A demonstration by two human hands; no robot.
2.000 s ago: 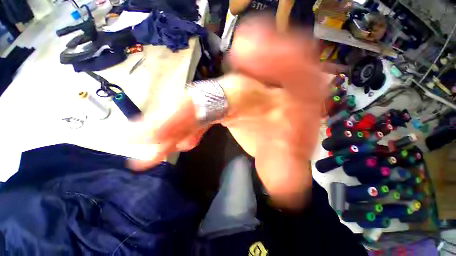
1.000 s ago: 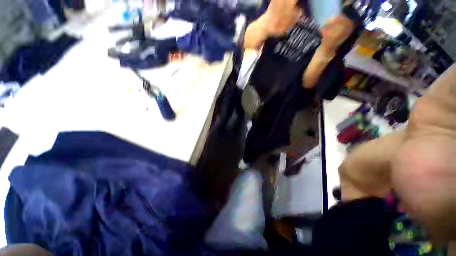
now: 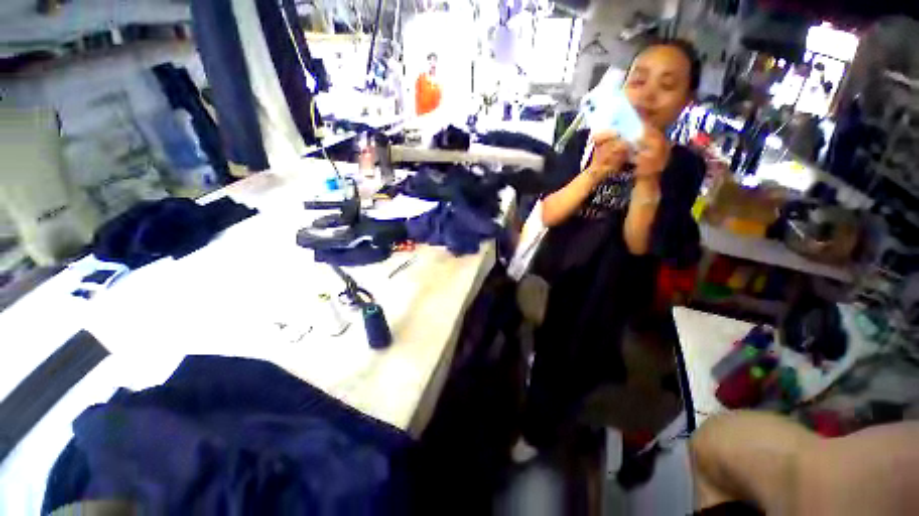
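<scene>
The dark navy garment (image 3: 242, 443) lies bunched on the white table's near edge at lower left, with a shinier fold at its left. My right hand or forearm (image 3: 806, 466) is blurred and cut off at the lower right, away from the garment; its fingers cannot be made out. A small blurred skin-toned patch at the bottom left edge, over the garment, may be my left hand (image 3: 101, 508); its fingers are not visible. No needle or thread can be made out.
On the white table (image 3: 191, 302) are a navy thread cone (image 3: 377, 328), a pale cone (image 3: 333, 316), dark scissors (image 3: 353, 289), a dark bulky tool (image 3: 348, 238), navy cloths and a dark strip (image 3: 48, 383). A person (image 3: 615, 232) stands beyond, holding something pale blue. Cones lie on the side table (image 3: 705, 378).
The view has tilted up, showing more room and the standing person. My right hand, earlier large in front with a metallic ring or thimble, has moved to the lower right edge.
</scene>
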